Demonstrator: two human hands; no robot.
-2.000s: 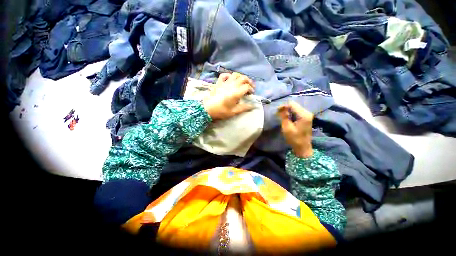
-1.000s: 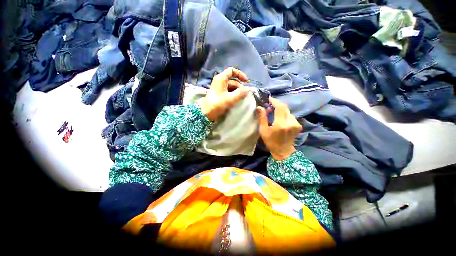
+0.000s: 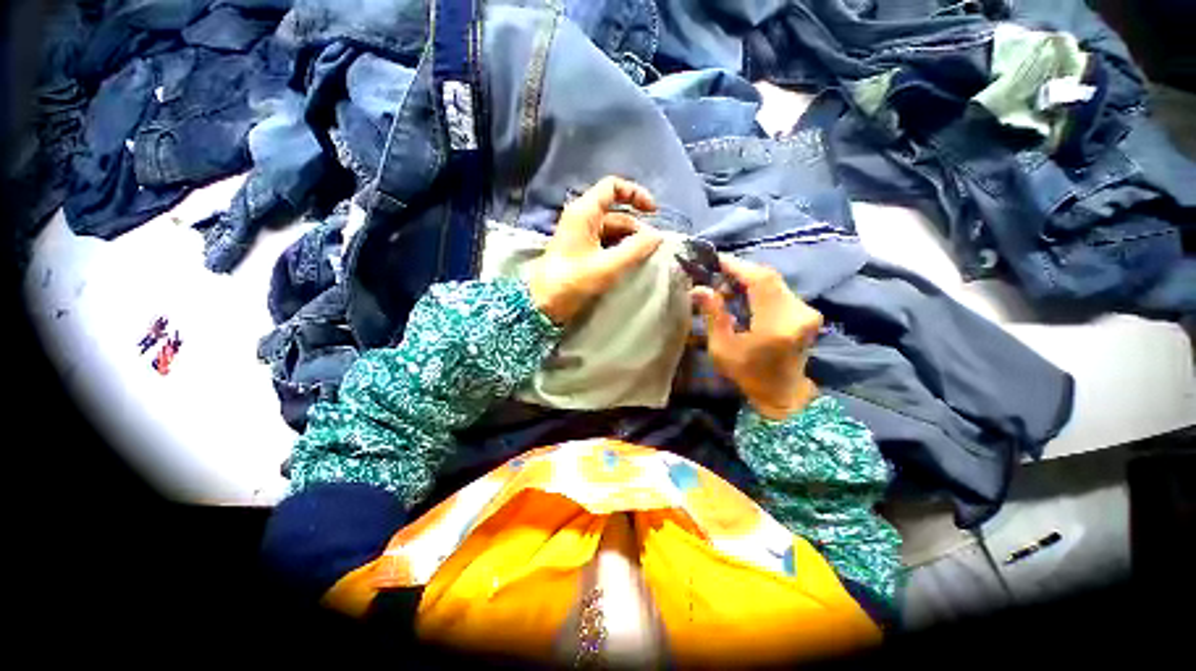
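A pair of jeans [image 3: 597, 125] lies before me with its pale inner side showing. Its dark waistband [image 3: 459, 184] runs up and away, with a white label [image 3: 459, 114] on it. My left hand [image 3: 586, 256] pinches the upper part of the cream pocket bag [image 3: 610, 347] between thumb and fingers. My right hand [image 3: 763, 328] is closed around a small dark thread clipper [image 3: 715, 273], its tip at the pocket bag's upper right edge. Whether the tip touches the cloth is hard to tell.
Heaped jeans lie at the far left [image 3: 171, 118] and far right [image 3: 1049, 197], the right heap with a pale green-white pocket bag [image 3: 1036, 81]. Red and dark scraps [image 3: 163, 349] lie on the white table [image 3: 217, 420] at left. A dark pen-like object [image 3: 1032, 548] is low at right.
My right hand has come in from the right to the pocket bag's edge, then shifted slightly right. My left hand now pinches the bag's upper part. The view has shifted slightly.
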